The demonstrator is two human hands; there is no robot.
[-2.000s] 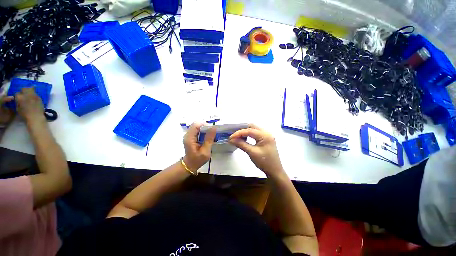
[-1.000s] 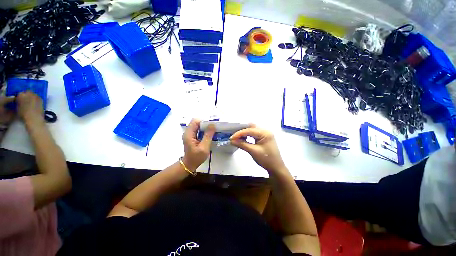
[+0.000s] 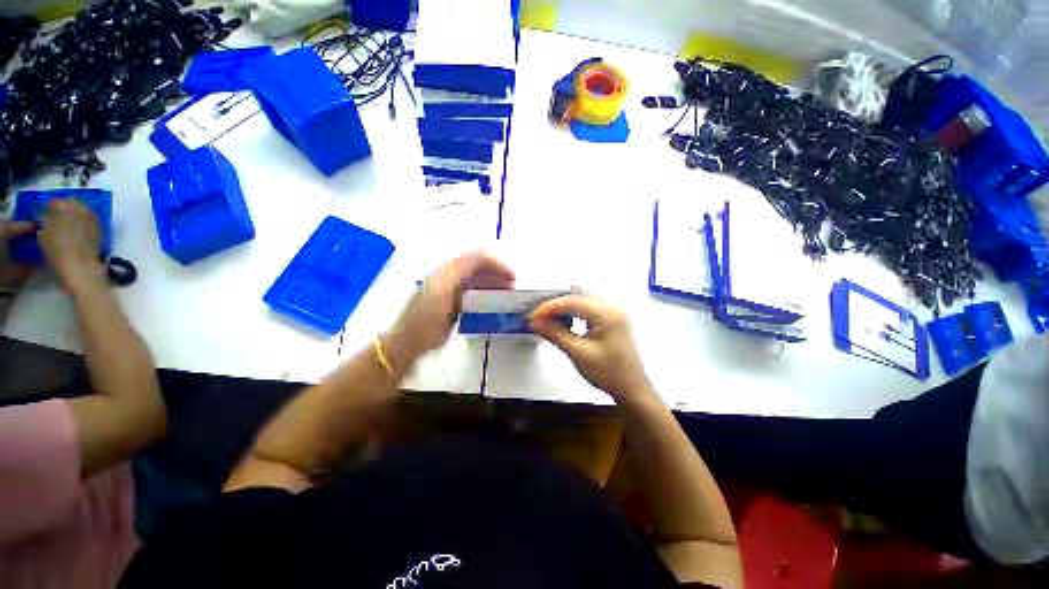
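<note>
A retail box [image 3: 495,313] shows end-on as a thin white-and-blue bar over the front part of the bench. My right hand [image 3: 584,336] pinches its right end between thumb and fingers. My left hand [image 3: 446,301] is blurred at the box's left end, with its fingers curled above the top left corner. Whether the left hand touches the box is hard to tell. Small details on the box are too blurred to read.
Stacked cartons [image 3: 464,78] stand straight ahead; more cartons [image 3: 721,270] lean at right. Blue trays [image 3: 330,274] lie at left. A tape roll [image 3: 599,94] stands behind. Black cable heaps [image 3: 822,161] lie at both sides. A neighbour's hand [image 3: 71,239] works at far left; another person's sleeve [image 3: 1012,449] is at right.
My left hand has let go of the box's front and moved up and left. More of the box's white-and-blue side shows. My right hand has kept its pinch in about the same place.
</note>
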